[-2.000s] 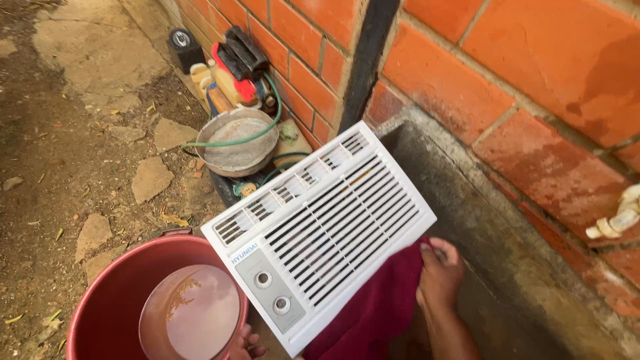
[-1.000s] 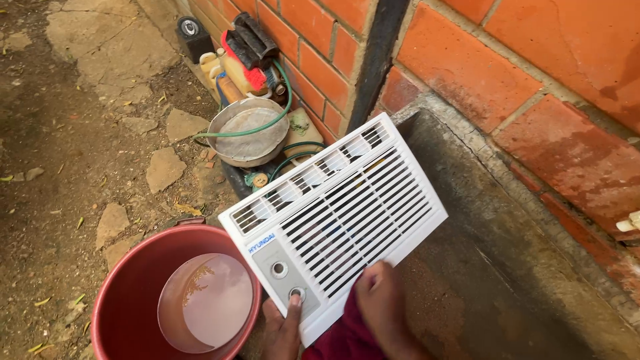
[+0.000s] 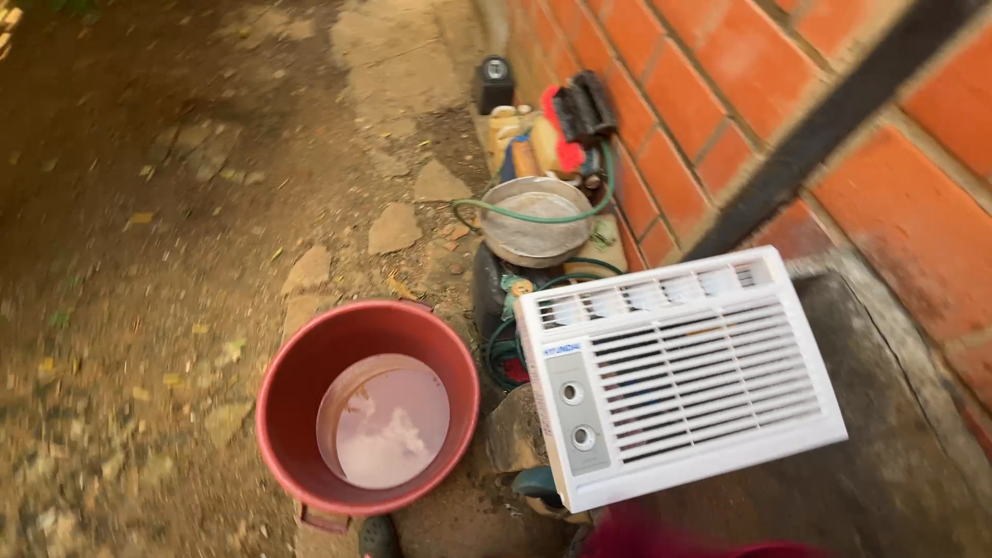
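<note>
The white plastic front panel of a Hyundai window air conditioner (image 3: 697, 380) lies tilted over the edge of the concrete basin at the right, its louvres and two knob holes facing up. Neither of my hands shows in the head view. A blurred maroon cloth (image 3: 659, 535) is at the bottom edge, just below the panel; what holds it is hidden. Left of the panel stands a red plastic tub (image 3: 271, 403) with cloudy water (image 3: 387, 426) in it.
An orange brick wall (image 3: 914, 232) with a dark post (image 3: 821, 132) runs along the right. Beside it are a round metal pan (image 3: 535, 240), a green hose (image 3: 542, 219), plastic containers and a black object. The concrete basin (image 3: 860, 349) lies behind the panel. Flat stones (image 3: 395, 229) dot the dirt ground.
Both hands, earlier at the panel's lower edge, have gone out of view. The maroon cloth is now mostly below the frame. The view has swung to the left.
</note>
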